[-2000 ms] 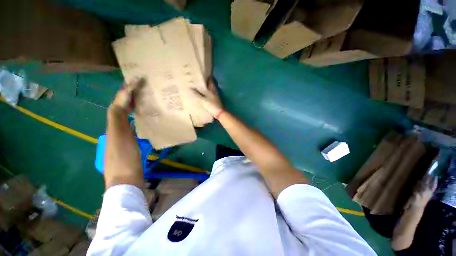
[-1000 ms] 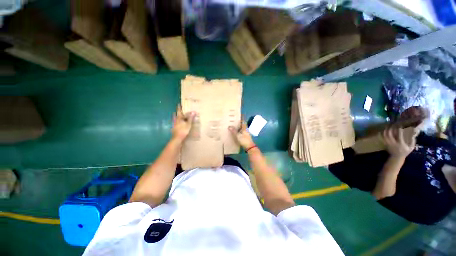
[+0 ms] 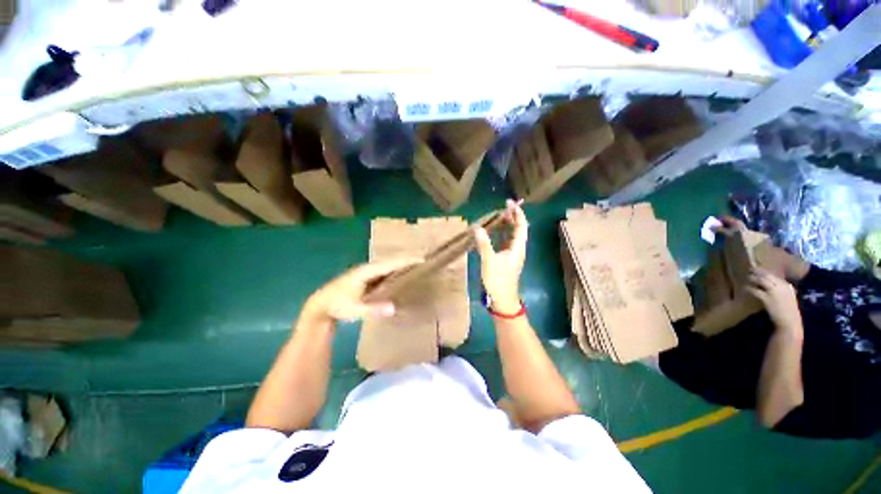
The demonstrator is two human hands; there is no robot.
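Note:
A partly folded brown carton (image 3: 440, 259) is held on edge, tilted, between my two hands. My left hand (image 3: 359, 291) grips its lower left end. My right hand (image 3: 503, 253) is at its upper right end, with fingers around that end. Below it, flat brown carton blanks (image 3: 401, 340) lie on the green surface in front of me; the held carton and my hands hide part of them.
Upright open boxes (image 3: 324, 180) stand in a row under the white bench edge (image 3: 338, 89). A stack of blanks (image 3: 628, 280) lies at right, beside a grey metal leg (image 3: 720, 116). A person in black (image 3: 744, 371) handles a box at far right. A blue stool (image 3: 184, 461) is at lower left.
The blanks lie flat in front of me, and a carton is now lifted above them, turned on edge between my hands. The view has shifted, showing more of the white bench.

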